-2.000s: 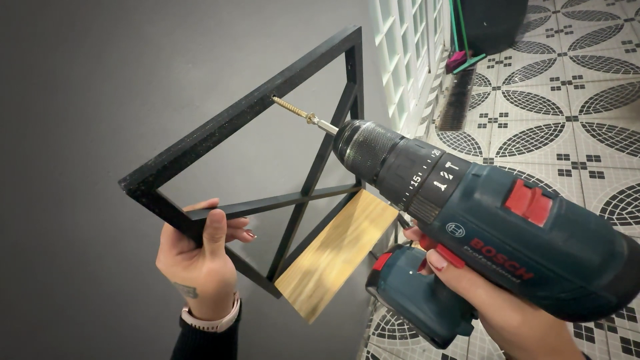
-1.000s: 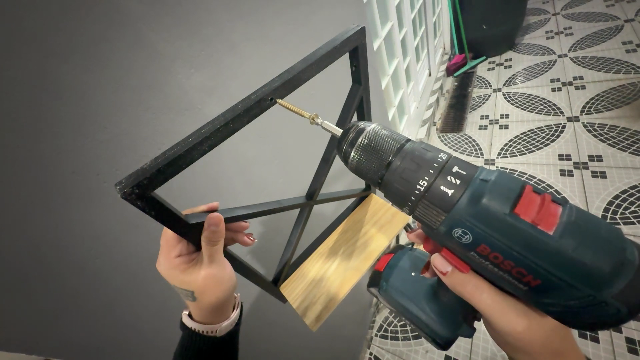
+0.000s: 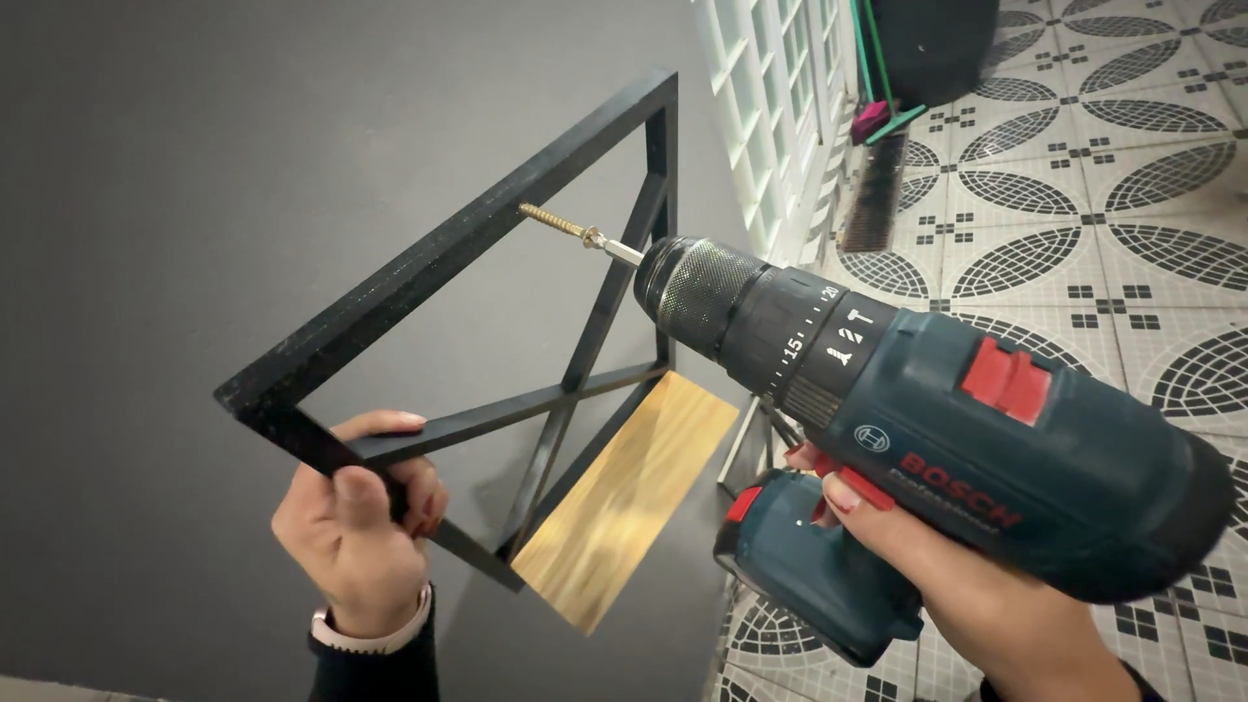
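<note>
A black frame (image 3: 458, 234) with crossed inner bars is held against the grey wall, tilted. My left hand (image 3: 366, 526) grips its lower left corner, fingers around a crossbar. A light wooden board (image 3: 624, 502) joins the frame's lower side. My right hand (image 3: 975, 595) holds a Bosch cordless drill (image 3: 975, 448) by its grip, with a finger at the red trigger. The drill's bit (image 3: 622, 253) sits in the head of a brass-coloured screw (image 3: 556, 221). The screw's tip is at the frame's long upper bar; whether it has entered the bar I cannot tell.
Behind the drill stands a white lattice (image 3: 751, 117) along the wall. A broom (image 3: 875, 195), a green-handled squeegee (image 3: 892, 125) and a dark bin (image 3: 931, 44) are at the top right. Patterned tiles (image 3: 1102, 166) cover the floor. Thin metal bars (image 3: 741, 444) show behind the drill.
</note>
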